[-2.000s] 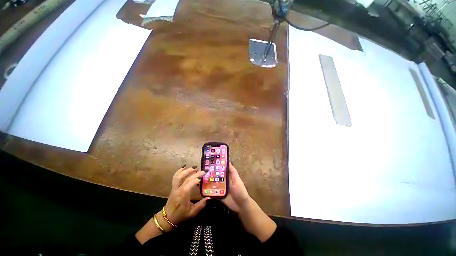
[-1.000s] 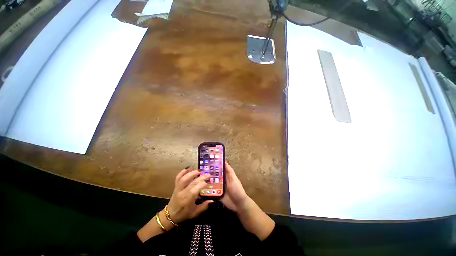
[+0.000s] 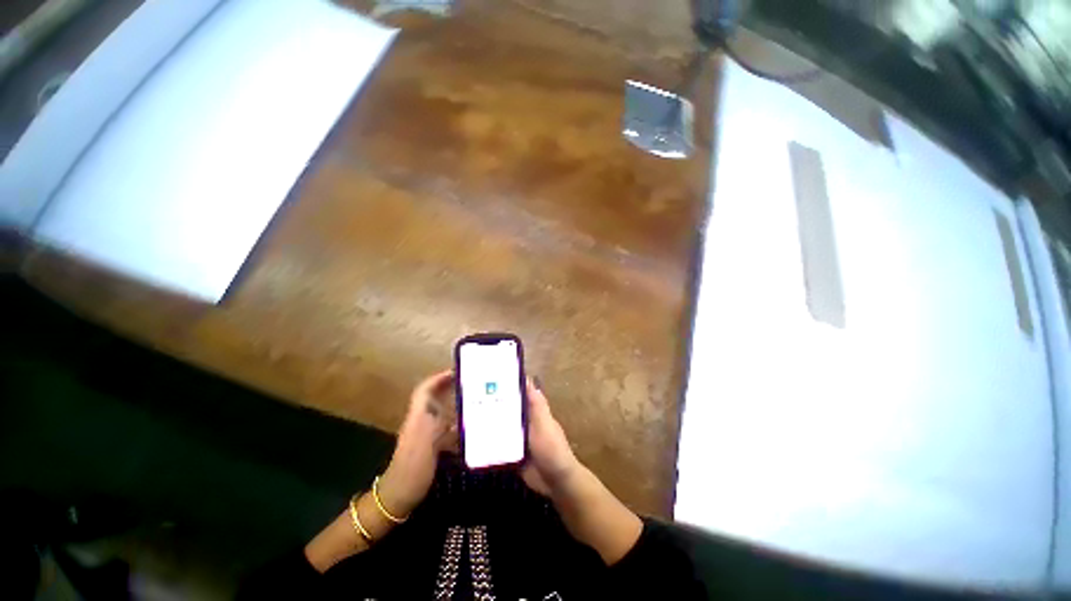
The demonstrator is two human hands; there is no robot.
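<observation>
A black-cased smartphone (image 3: 491, 405) is held upright in front of my body, near the table's front edge. Its screen is lit mostly white with a small dark mark. My right hand (image 3: 550, 444) grips its right side and lower back. My left hand (image 3: 421, 440), with gold bangles on the wrist, is at its left edge, fingers curled against it. The fingertips behind the phone are hidden.
White paper (image 3: 211, 147) lies at left and a large white sheet (image 3: 904, 387) at right, bearing two grey-beige flat strips (image 3: 817, 235). A cutting machine's silver base plate (image 3: 658, 120) stands on the brown wooden table (image 3: 493, 223); its upper part is blurred.
The screen has turned from an app grid to mostly white. My left hand has moved off the screen to the phone's left edge. The view has tilted and shifted, with some blur.
</observation>
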